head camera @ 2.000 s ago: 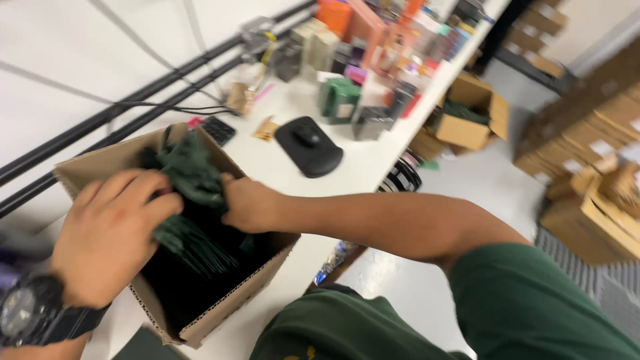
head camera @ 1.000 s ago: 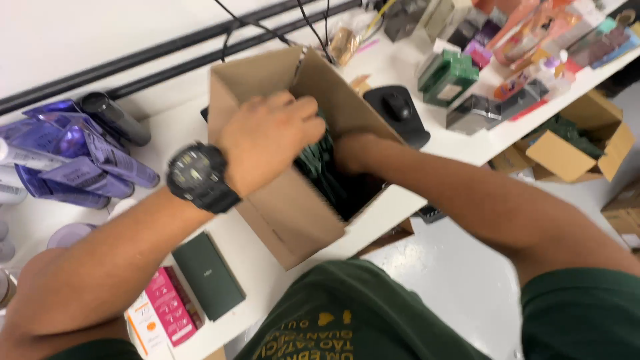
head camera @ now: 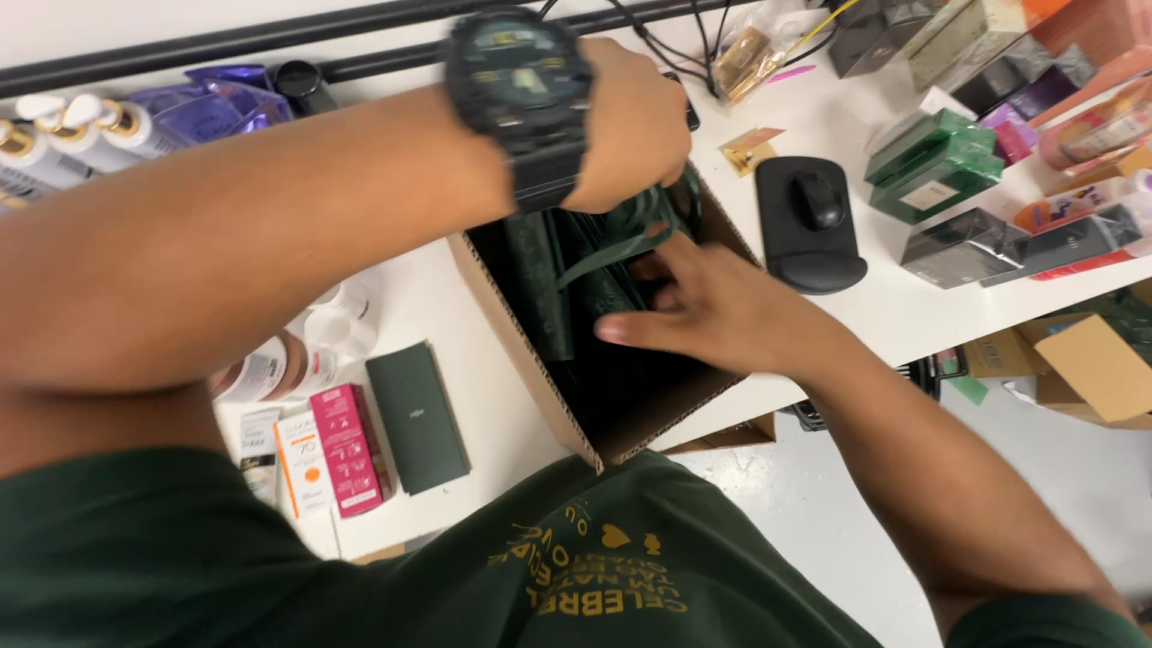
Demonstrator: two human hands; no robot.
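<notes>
An open cardboard box (head camera: 517, 346) stands on the white table in front of me, with dark green packages (head camera: 538, 288) and looped green ribbon (head camera: 621, 252) inside. My left hand (head camera: 630, 126), with a black watch (head camera: 524, 99) on its wrist, reaches over the box's far side. Its fingers are curled near the ribbon and mostly hidden, so its hold cannot be made out. My right hand (head camera: 711, 310) is inside the box from the right, thumb and fingers apart, its fingertips by the ribbon. Some of its fingers are blurred among the packages.
Left of the box lie a dark green flat box (head camera: 418, 418), a pink carton (head camera: 346, 450) and several jars (head camera: 337, 319). Purple packs (head camera: 216, 108) and white bottles (head camera: 135, 130) are behind my left arm. To the right are a mouse (head camera: 818, 200) on its pad and green boxes (head camera: 936, 175).
My left hand has moved toward the box's far side, and my right hand's fingers have come into view inside the box. Green ribbon now shows between the hands.
</notes>
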